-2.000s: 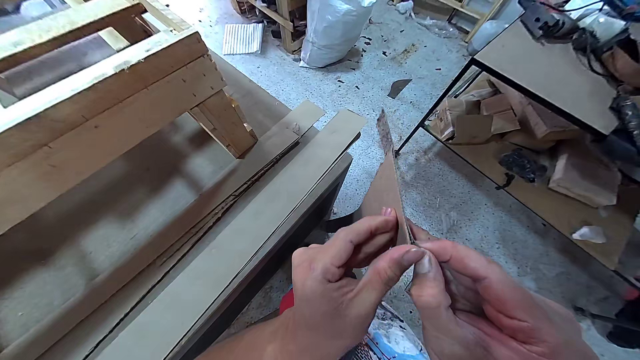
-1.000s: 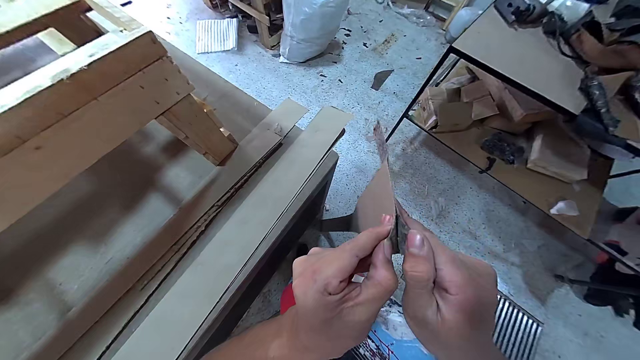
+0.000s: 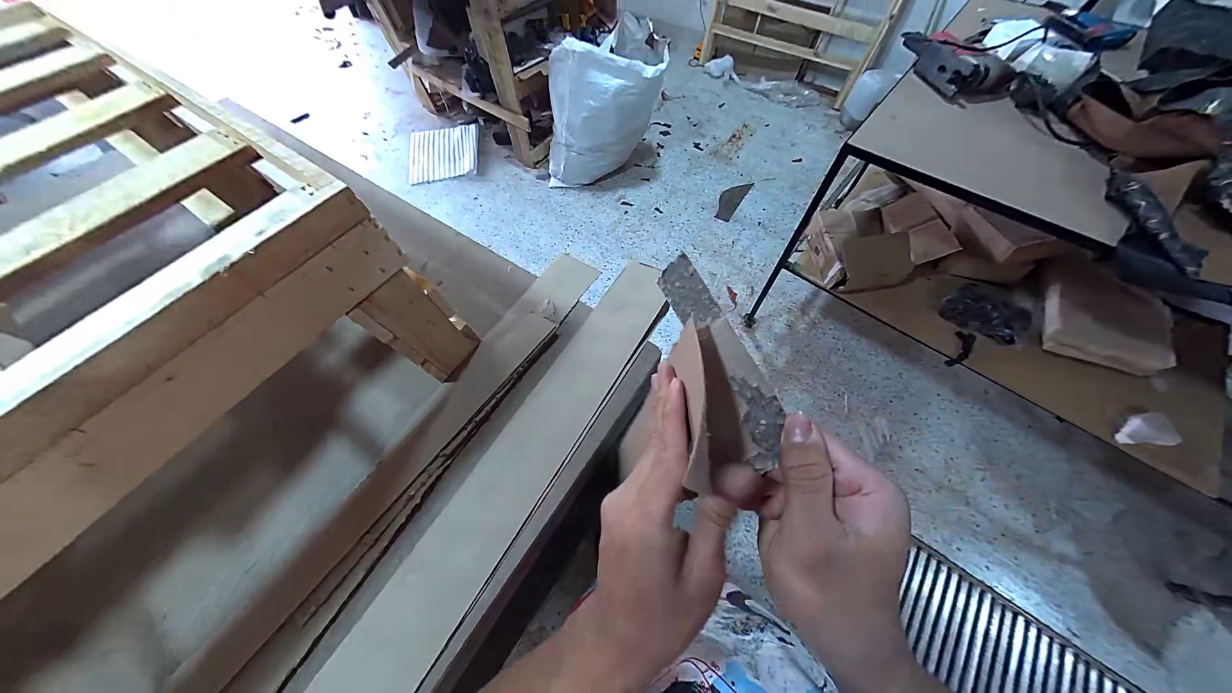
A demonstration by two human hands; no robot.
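A brown cardboard piece [image 3: 701,404] stands on edge between my hands. My left hand [image 3: 659,549] lies along its left face, fingers straight and thumb toward its lower end. My right hand [image 3: 833,520] pinches a thin strip with torn grey patches [image 3: 763,423] between thumb and fingers, on the right of the cardboard. The strip and the cardboard spread apart toward the top; whether they join at the bottom is hidden by my fingers. Long flat cardboard strips [image 3: 520,433] lie to the left of my hands.
A slatted wooden frame [image 3: 192,337] rests on the bench at left. A white sack [image 3: 602,115] stands on the floor ahead. At right is a metal-framed table [image 3: 982,164] with tools on top and cardboard pieces [image 3: 895,241] on its lower shelf. A ribbed metal panel [image 3: 1001,616] lies lower right.
The held piece, seen narrow and nearly closed before, now shows two parts spread apart. My left fingers have straightened along the cardboard, and my right hand has moved away from the left.
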